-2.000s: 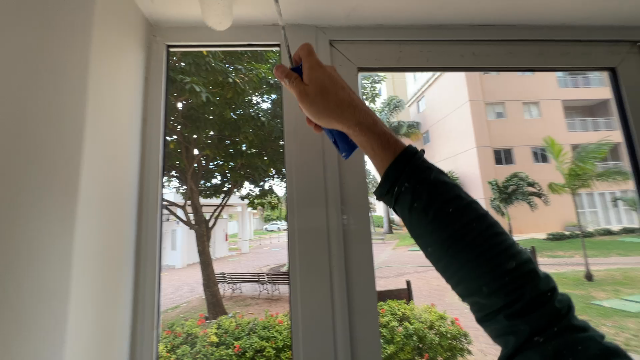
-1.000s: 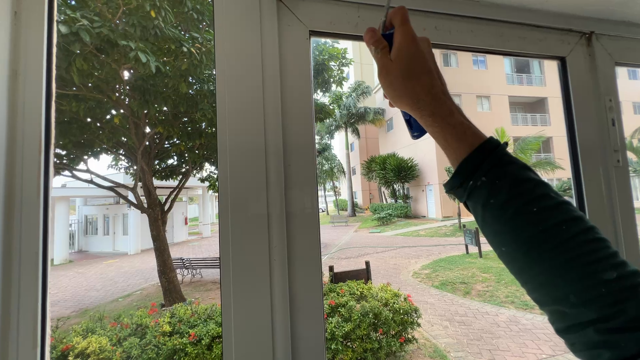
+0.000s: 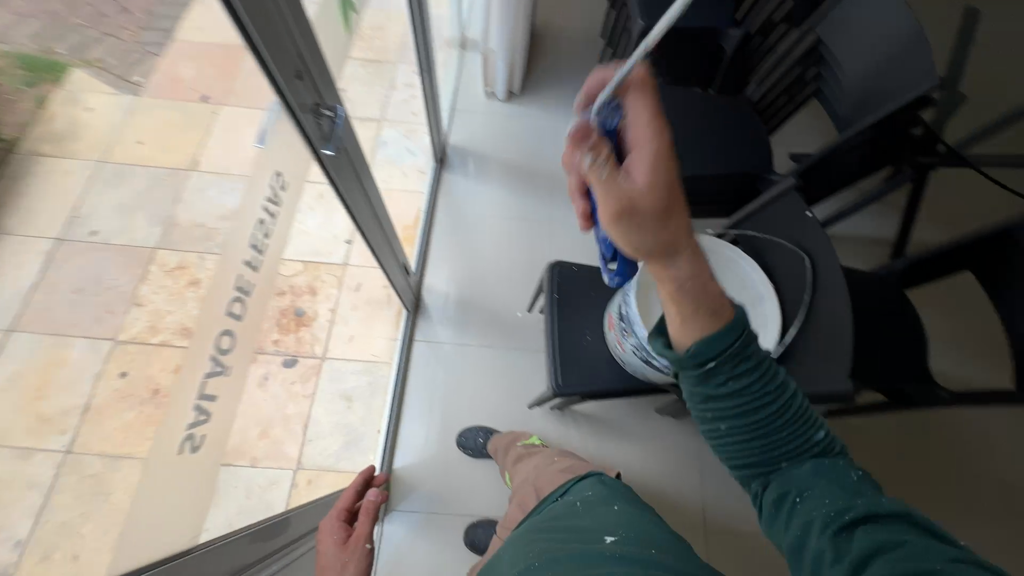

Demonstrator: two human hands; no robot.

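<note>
My right hand [image 3: 628, 168] grips the blue handle [image 3: 612, 260] of a tool, likely a paint roller frame. Its thin, whitish metal shaft [image 3: 644, 48] runs up past the top edge of the view, so the tool's head is hidden. Below and behind the wrist, a white paint bucket [image 3: 752, 288] with a wire handle sits on a dark chair [image 3: 572, 328]. At the bottom left, my left hand [image 3: 352, 516] rests at the edge of a grey metal-framed glass panel [image 3: 272, 532], its fingers slightly bent and no tool in it.
Stacked dark chairs [image 3: 872, 56] stand at the upper right. A glazed metal frame with a latch [image 3: 328, 128] borders the pale tiled floor [image 3: 472, 312]; stone paving [image 3: 184, 264] shows through the glass. A white curtain [image 3: 506, 48] hangs near the top. My feet are on the tiles.
The view has swung from the upper window frame down to the floor. My right hand, raised at the frame before, is now above the bucket with the blue-handled tool. My left hand has come into view.
</note>
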